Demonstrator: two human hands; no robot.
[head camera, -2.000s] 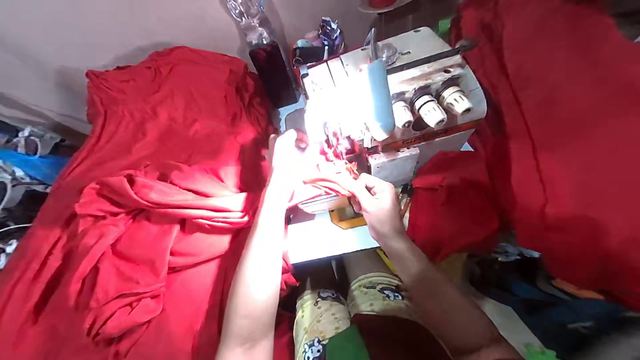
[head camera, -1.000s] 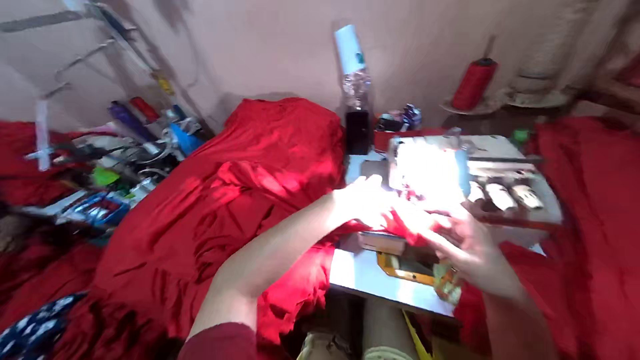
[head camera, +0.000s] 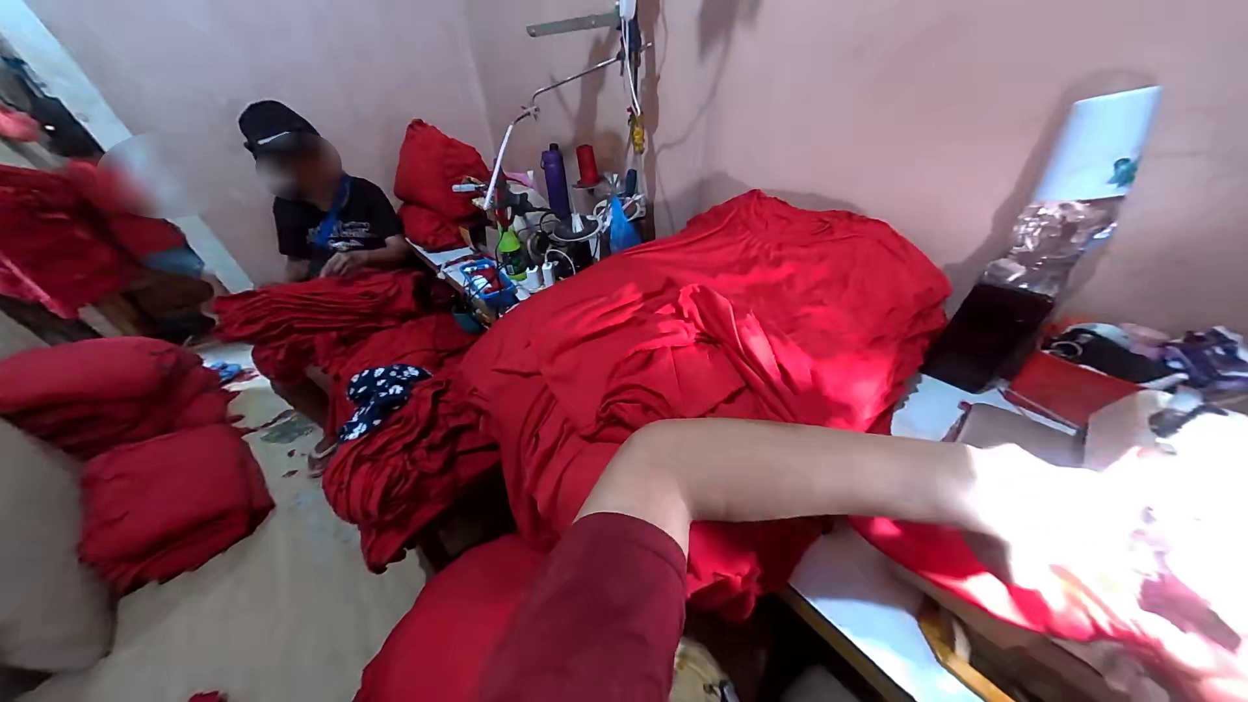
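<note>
My left hand (head camera: 1048, 512) reaches to the right edge of the view, over red fabric (head camera: 1019, 595) at the brightly lit sewing machine. Glare washes out its fingers, so its hold on the cloth cannot be made out. My right hand cannot be told apart in the glare at the lower right. A large heap of red fabric (head camera: 721, 322) lies to the left of the machine, behind my left forearm. The white table top (head camera: 858, 604) shows below the forearm.
A person in a dark cap (head camera: 341, 219) sits at the back left by red cloth. Red bundles (head camera: 175, 507) lie on the floor at left. A cluttered table holds a purple bottle (head camera: 556, 183) and a blue basket (head camera: 489, 285). A dark container (head camera: 990, 336) stands near the machine.
The view has swung far to the left, bringing the seated person and floor bundles into sight. My left hand stays by the machine.
</note>
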